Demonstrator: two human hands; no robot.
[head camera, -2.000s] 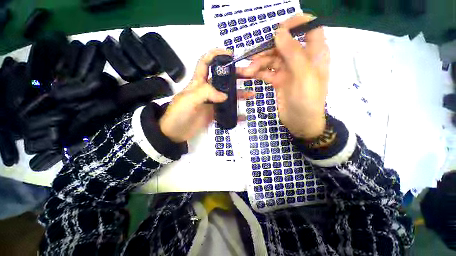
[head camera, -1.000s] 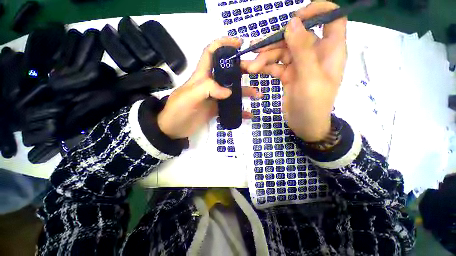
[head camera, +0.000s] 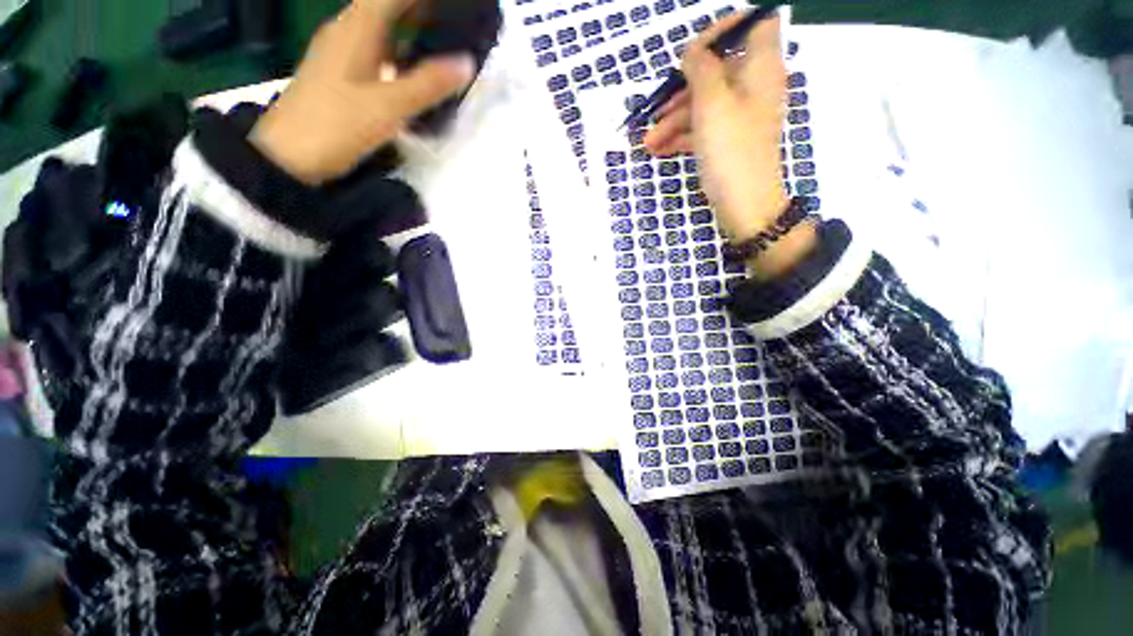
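My left hand (head camera: 354, 93) is at the upper left, blurred and partly cut off by the top edge. It holds a black housing (head camera: 462, 44), blurred, at the back of the table. My right hand (head camera: 736, 137) holds dark tweezers (head camera: 665, 97) over the sticker sheets, tips pointing down-left; no sticker can be made out on them. The front sticker sheet (head camera: 696, 360) has rows of dark rounded stickers. Another sheet (head camera: 544, 249), partly covered, lies to its left. One black housing (head camera: 434, 298) lies on the white table (head camera: 497, 422), right of the pile.
A pile of black housings (head camera: 56, 249) lies at left, partly hidden by my left sleeve; one shows a blue-white light. Loose white sheets (head camera: 1044, 249) overlap at right. More black parts (head camera: 205, 31) are on the green surface beyond the table.
My left hand has moved from the centre to the upper left. The tweezers have left the housing's end and are over the sheets. A single housing now shows right of the pile.
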